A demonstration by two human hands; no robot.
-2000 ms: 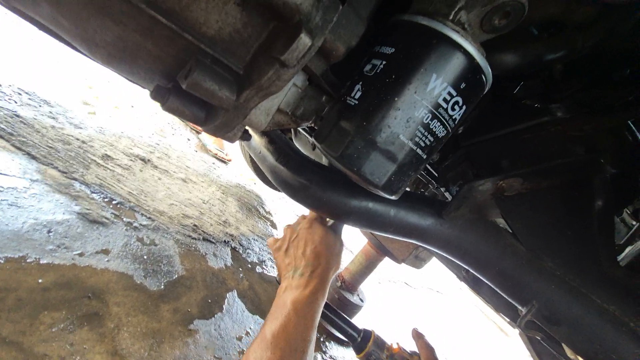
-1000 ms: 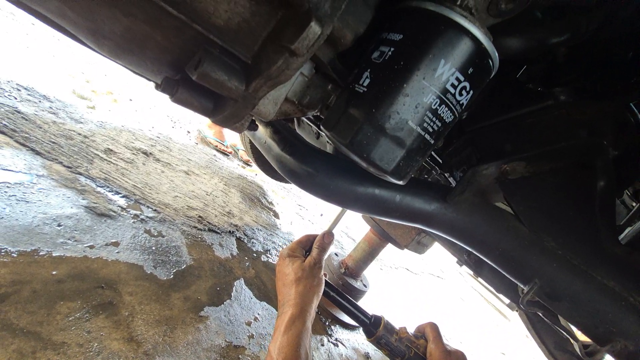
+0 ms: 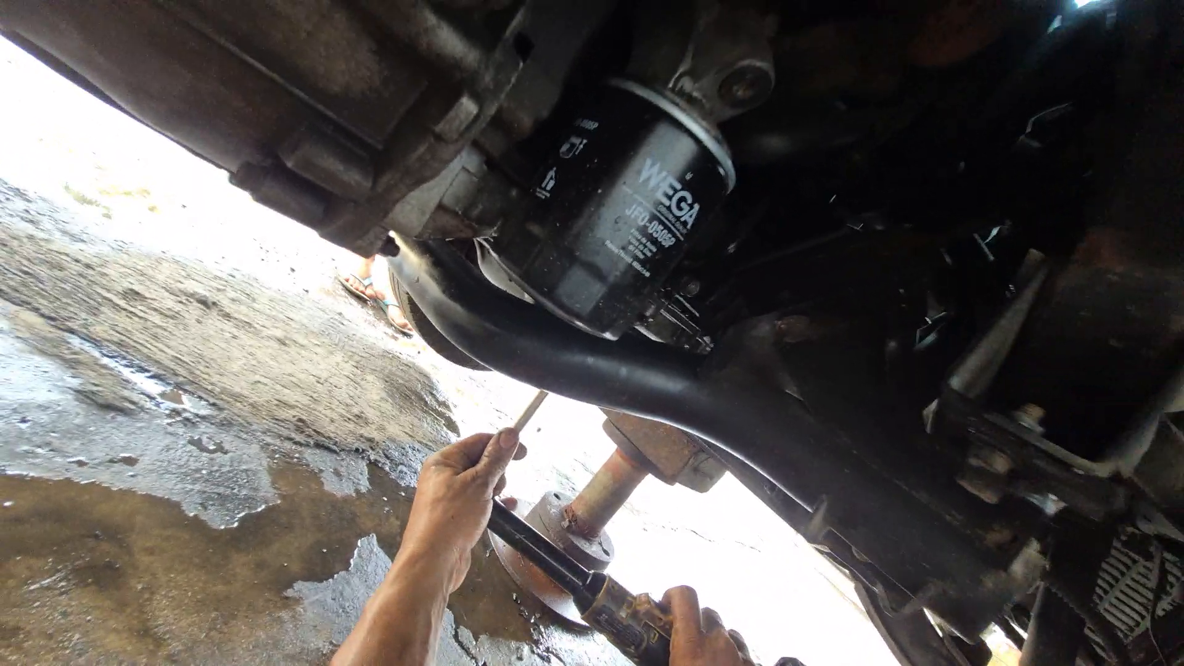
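My left hand (image 3: 460, 490) is raised below a black curved tube (image 3: 555, 356) under a vehicle. Its thumb and fingers pinch a thin pale rod (image 3: 531, 411) that points up toward the tube, and its lower fingers are at the end of a black shaft (image 3: 541, 548). That shaft extends from a worn yellow and black power tool (image 3: 622, 618). My right hand (image 3: 708, 629) grips the tool's body at the bottom edge, partly cut off by the frame. Above the tube hangs a black Wega oil filter (image 3: 629, 213).
A rusty metal post with a round flange (image 3: 566, 536) stands behind the shaft. Dark engine and chassis parts (image 3: 925, 398) fill the top and right. Wet concrete floor (image 3: 185, 444) lies at left. Another person's feet in sandals (image 3: 375, 294) are visible beyond the tube.
Two seconds ago my left hand was up against the tube's underside; it has come down from it, and the pale rod now shows above the fingers. The tool remains in my right hand.
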